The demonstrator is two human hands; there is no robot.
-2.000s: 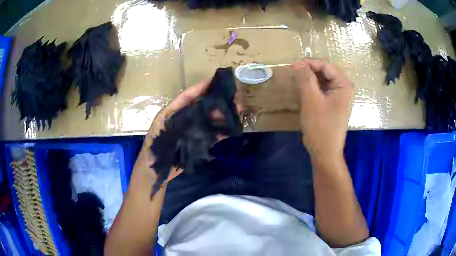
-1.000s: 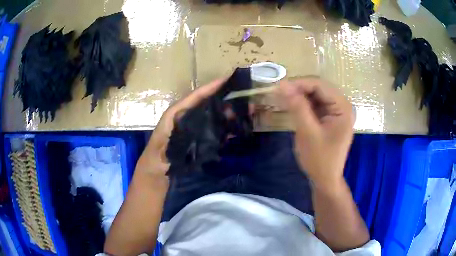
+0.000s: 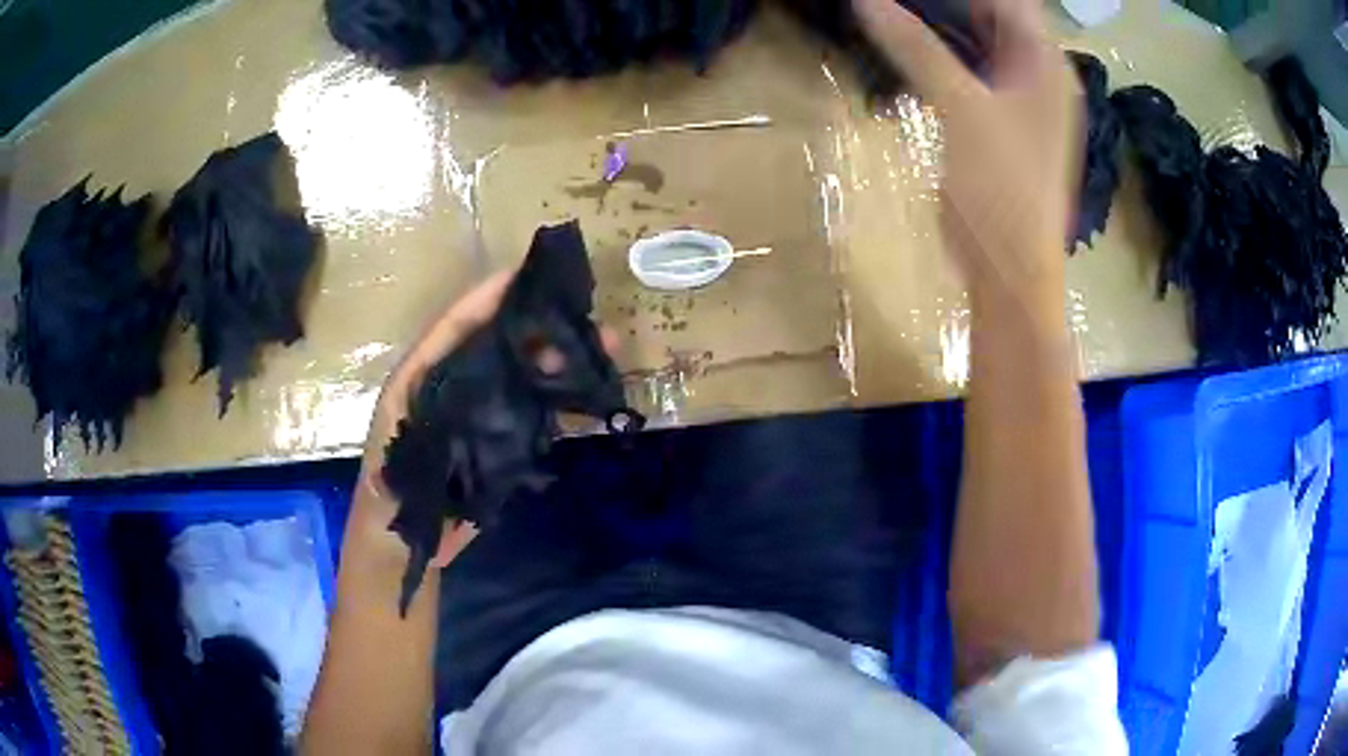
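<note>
My left hand (image 3: 444,343) holds a floppy black jagged piece (image 3: 495,392) above my lap, its narrow end up and a small ring-like opening at its lower right. My right hand (image 3: 983,111) is reached out to the far right of the table, at a black heap (image 3: 872,52); its fingertips are partly cut off by the top edge, so its grip cannot be made out. The applicator stick (image 3: 747,253) lies in the white oval glue dish (image 3: 646,263).
Black heaps lie at the left (image 3: 244,259), far edge (image 3: 518,37) and right (image 3: 1257,244). A spare stick (image 3: 688,124) and a purple scrap (image 3: 615,160) lie beyond the dish. Blue bins (image 3: 1168,443) stand below the near edge on both sides.
My right hand has left the stick in the dish and moved up to the far right heap. My left hand still holds the black piece. The view has shifted a little.
</note>
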